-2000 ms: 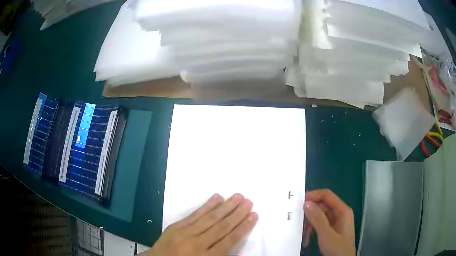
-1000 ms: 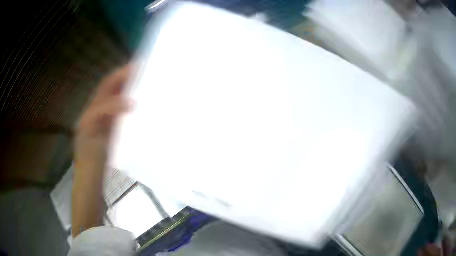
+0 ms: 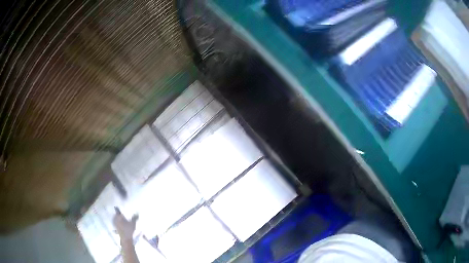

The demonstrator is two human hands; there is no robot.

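Note:
White finished lay-ups (image 3: 221, 156) lie in rows, low down beside the bench. My left hand (image 3: 125, 224) is small and blurred over the lay-ups at the lower left. Its thumb and a finger show apart, and no sheet can be seen gripped in it. My right hand is not in view. One lay-up (image 3: 189, 115) at the top of the rows shows thin dark lines.
The green bench (image 3: 378, 154) runs diagonally at the right, its pale edge facing the lay-ups. Blue cell array piles (image 3: 383, 69) lie on it. A blue frame-like object (image 3: 301, 228) and white cloth (image 3: 349, 250) are at the bottom. A dark gap separates bench and lay-ups.
The view has swung left and down from the bench to the lay-ups. The white lay-up sheet my left hand held up has left that hand, which is now low over the rows.

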